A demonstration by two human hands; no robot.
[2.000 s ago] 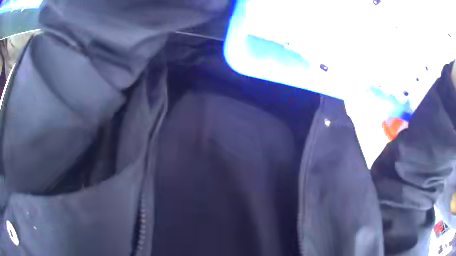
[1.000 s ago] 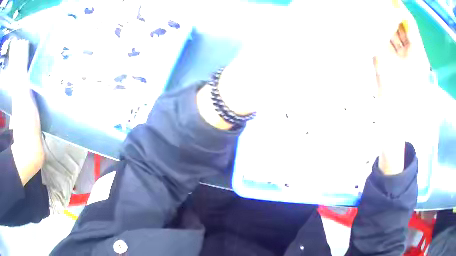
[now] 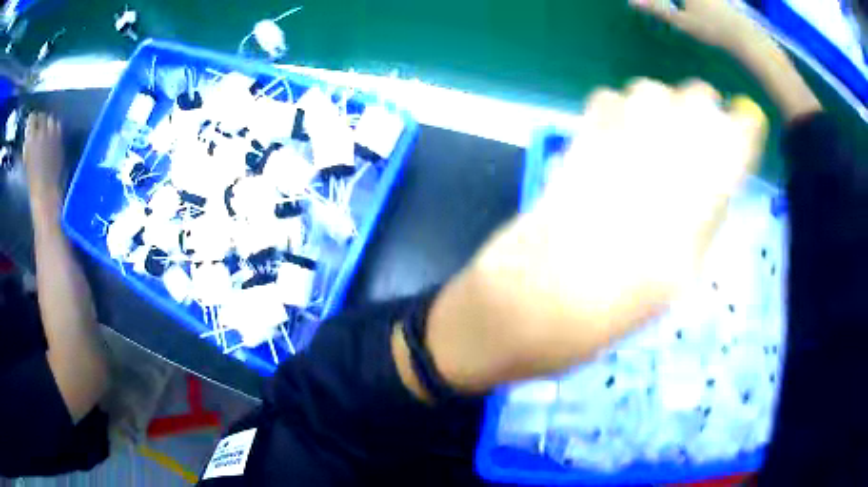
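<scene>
My left hand (image 3: 657, 162), with a dark bracelet at the wrist, is over the housing bin (image 3: 609, 476). Glare whitens it, and I cannot tell what its fingers hold; yellow shows at its right side. The blue bin holds pale translucent housings (image 3: 657, 390) with black dots. What appears to be my right hand (image 3: 700, 14) reaches over the green conveyor at the top right, cut by the upper edge; its grip is unclear. The module bin (image 3: 381, 204), left of my arm, is full of jumbled white-and-black wired modules (image 3: 257, 304).
The green conveyor belt (image 3: 447, 48) runs behind a bright metal rail (image 3: 457, 105). A wired module (image 3: 269, 38) lies on the belt near the rail. Another person's arm (image 3: 67, 295) is at the left over the dark worktop (image 3: 428, 190). Red stool parts (image 3: 190, 418) show below.
The view has shifted and darkened, so the module bin and belt show clearly. My left hand still extends over the housing bin; the right arm now reaches higher at the right.
</scene>
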